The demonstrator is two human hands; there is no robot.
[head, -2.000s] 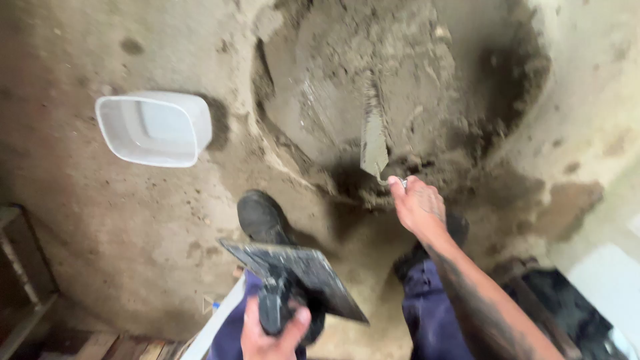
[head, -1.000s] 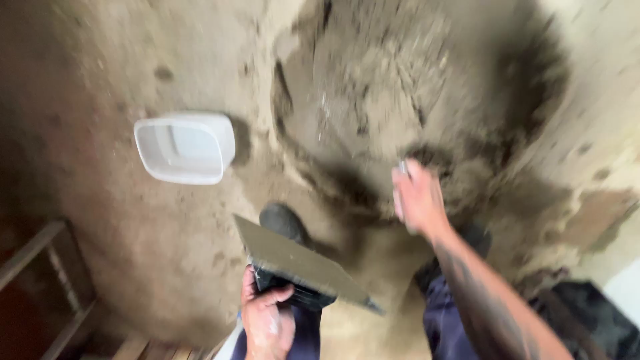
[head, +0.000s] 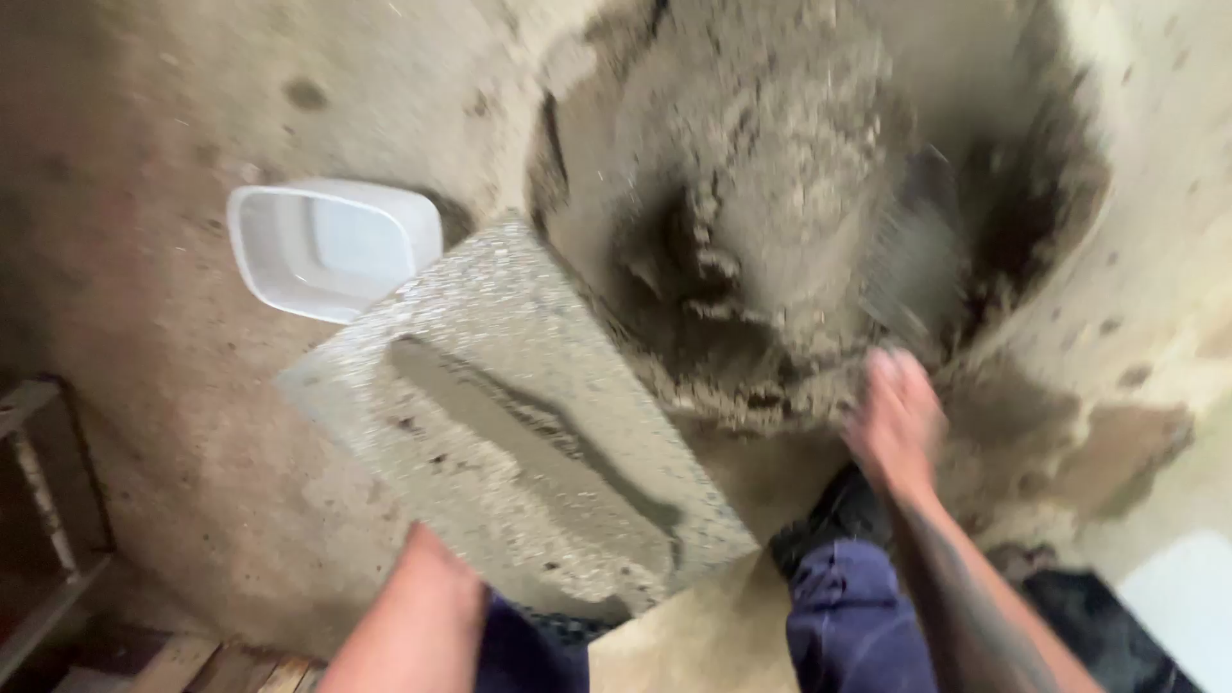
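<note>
A square plasterer's hawk (head: 597, 385) lies flat at the centre-left, face up, with a long ridge of wet grey mortar (head: 510, 462) on it. Under its lower edge goes my left forearm; my left hand is hidden below the plate. My right hand (head: 895, 414) grips a trowel (head: 914, 255), blurred by motion, whose blade is at the right part of the mortar heap (head: 770, 173). The heap has a dark hollow near its lower left edge.
A white plastic tub (head: 332, 250) stands on the concrete floor, partly behind the hawk's corner. A black boot (head: 837, 515) is below the heap. At the left edge is a frame (head: 43, 500), with wooden boards (head: 183, 664) at the bottom. A dark object (head: 1107, 626) lies lower right.
The hawk, earlier tilted low before my left leg, now shows its face with mortar on it. My right hand has moved a little right, and the heap has a new hollow.
</note>
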